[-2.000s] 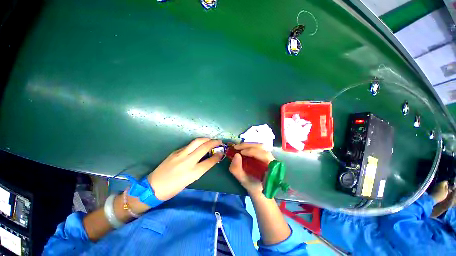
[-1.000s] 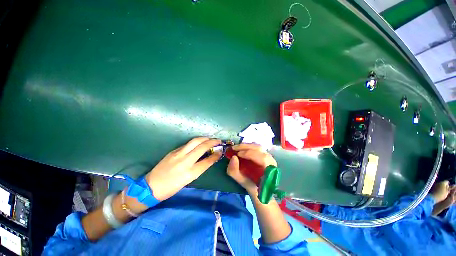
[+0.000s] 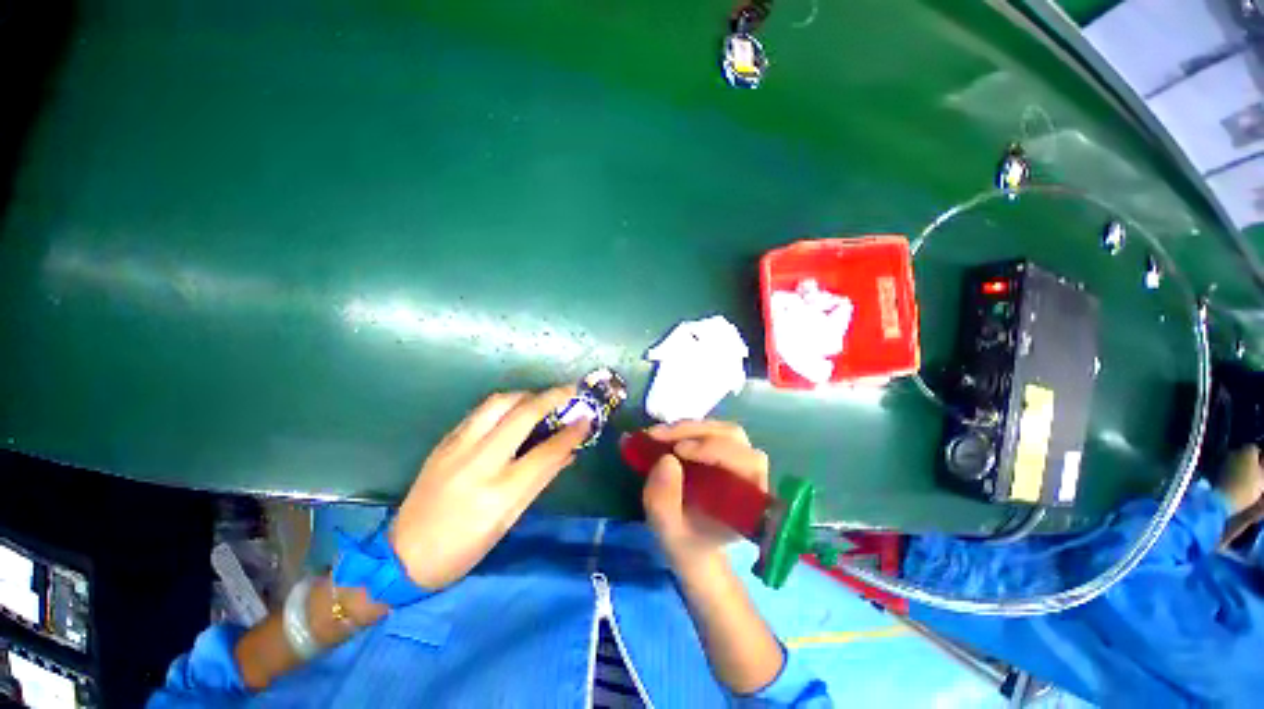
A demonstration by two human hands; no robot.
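Observation:
My left hand, with a blue wrist band, holds a small round electronic assembly by its fingertips near the front edge of the green belt. The assembly shows a white and blue face and a gold-brown part. My right hand grips the dark-red glue syringe like a pen. The syringe's green cap points down right. Its front end is a little right of the assembly, apart from it. The fine tip is too small to make out.
White crumpled paper lies beyond my right hand. A red tray with white tissue stands right of it, then a black controller box with a clear hose looping around. More assemblies lie further off. A person's blue sleeve is at right.
The syringe has moved away from the assembly, and its green cap has shifted right. My left hand has tilted the assembly, showing more of it. The assemblies on the belt have shifted in view.

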